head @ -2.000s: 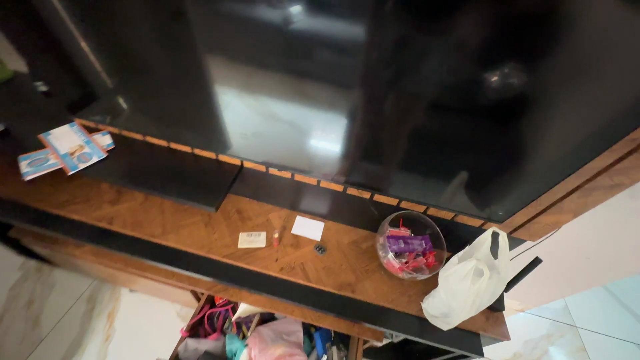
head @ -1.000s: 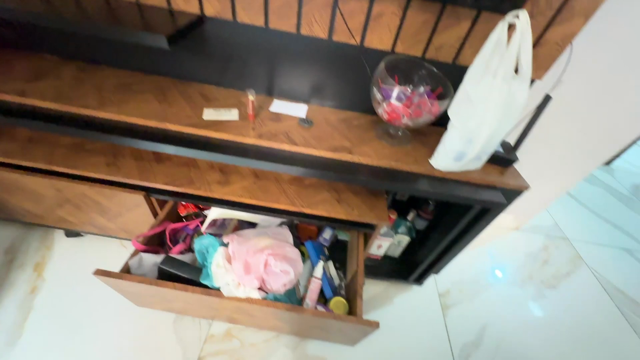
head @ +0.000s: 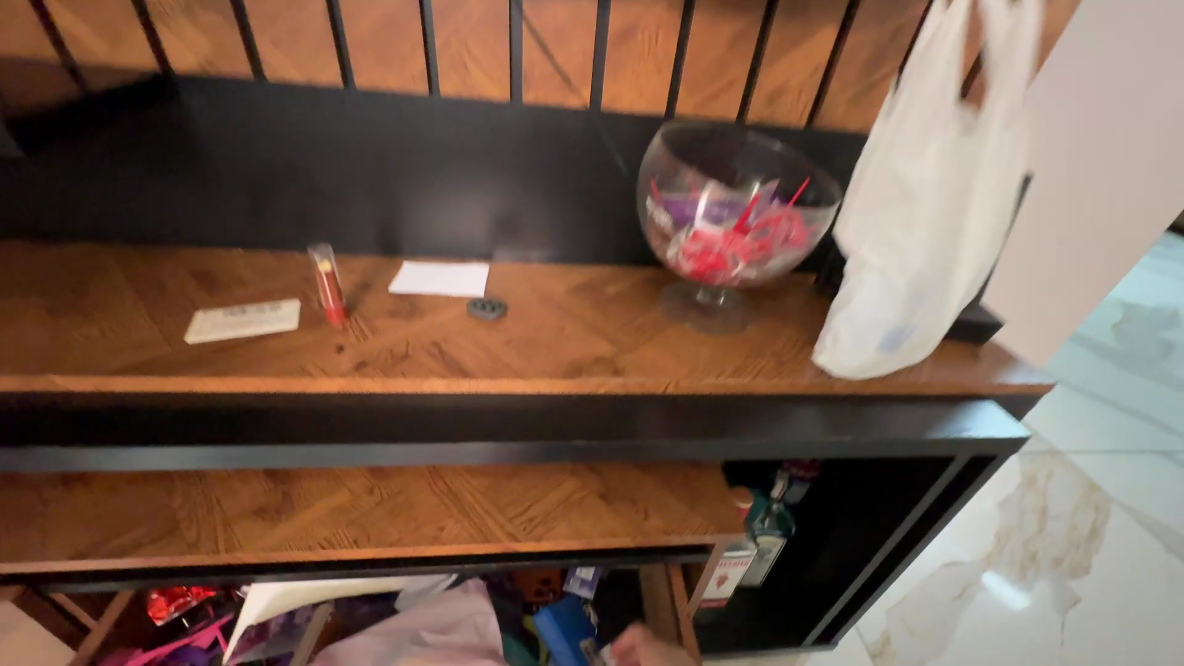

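Note:
At the bottom edge, part of my right hand [head: 645, 646] shows over the right side of the pulled-out drawer. It is beside a blue item [head: 566, 629]; whether it holds anything is hidden by the frame edge and blur. My left hand is out of view. Inside the drawer [head: 668, 601] are pale pink fabric [head: 430, 629], a white sheet [head: 310, 597], red foil [head: 178, 603] and a pink strap [head: 176, 647]. On the wooden cabinet top [head: 555, 351] stand a red-and-clear tube [head: 328, 285] and a stemmed glass bowl [head: 731, 222] of wrapped sweets.
A white plastic bag [head: 916, 231] stands at the right end of the top. A white card [head: 439, 278], a beige printed card [head: 242, 320] and a small dark disc-like object [head: 487, 308] lie left of the bowl. Glass bottles [head: 768, 536] stand in the open compartment below.
The view has moved closer to the cabinet top. My right hand has come into view at the drawer's right side.

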